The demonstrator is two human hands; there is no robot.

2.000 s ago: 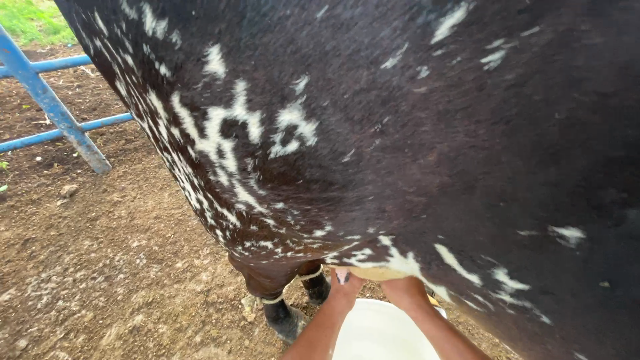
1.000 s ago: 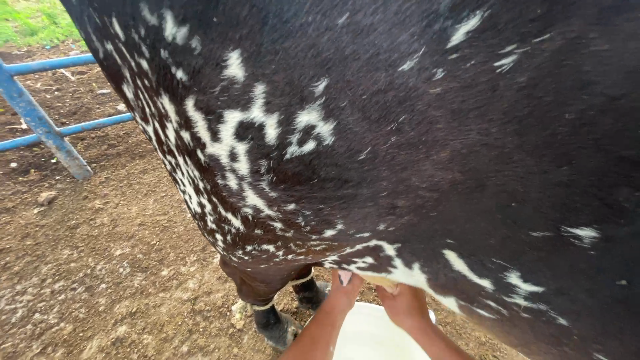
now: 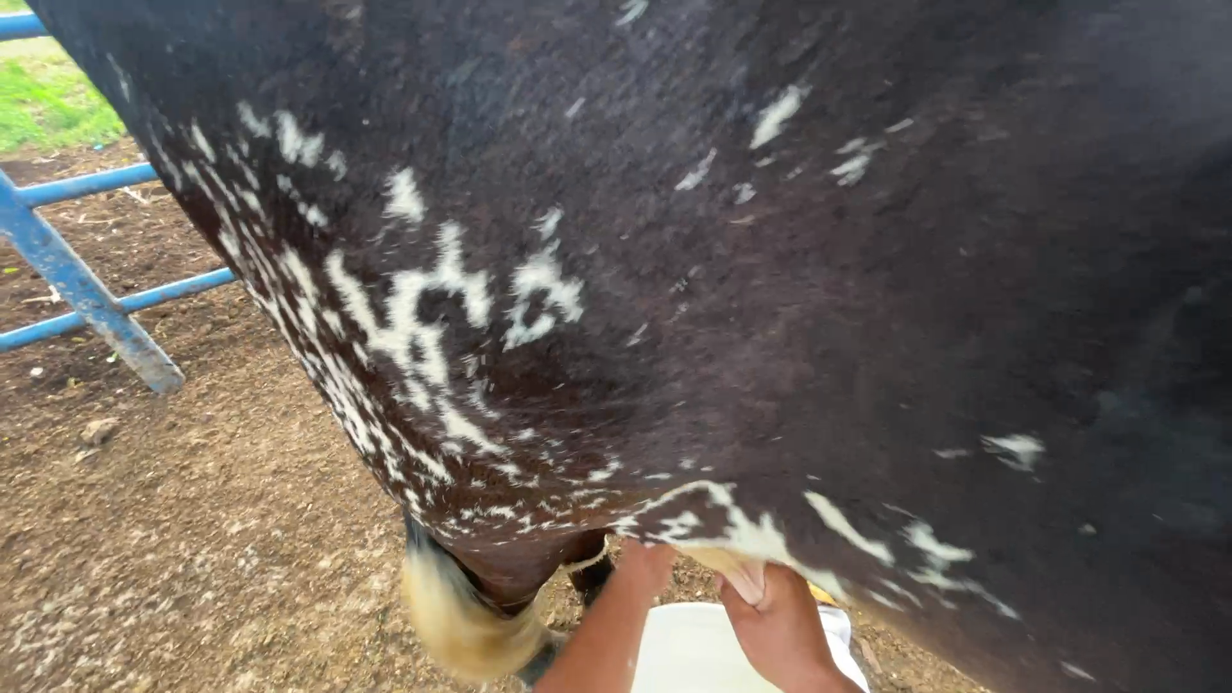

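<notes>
The flank of a dark cow with white patches (image 3: pixel 674 289) fills most of the view. Low under its belly, at the pale udder (image 3: pixel 712 556), are both hands. My right hand (image 3: pixel 780 616) is closed around a pink teat (image 3: pixel 747 583). My left hand (image 3: pixel 643 568) reaches up under the belly beside it; its fingers and whatever they touch are hidden behind the animal. Below the hands stands a white bucket (image 3: pixel 688 650), partly covered by my forearms.
A blue metal pipe gate (image 3: pixel 87 279) stands at the left, with grass behind it. Brown dirt ground (image 3: pixel 241 539) lies below. The cow's tail switch (image 3: pixel 467 626), pale and blurred, hangs by its hind legs (image 3: pixel 589 573).
The pale tail switch has come into view by the hind legs. The left hand's fingers, visible near a teat earlier, are now largely hidden behind the belly.
</notes>
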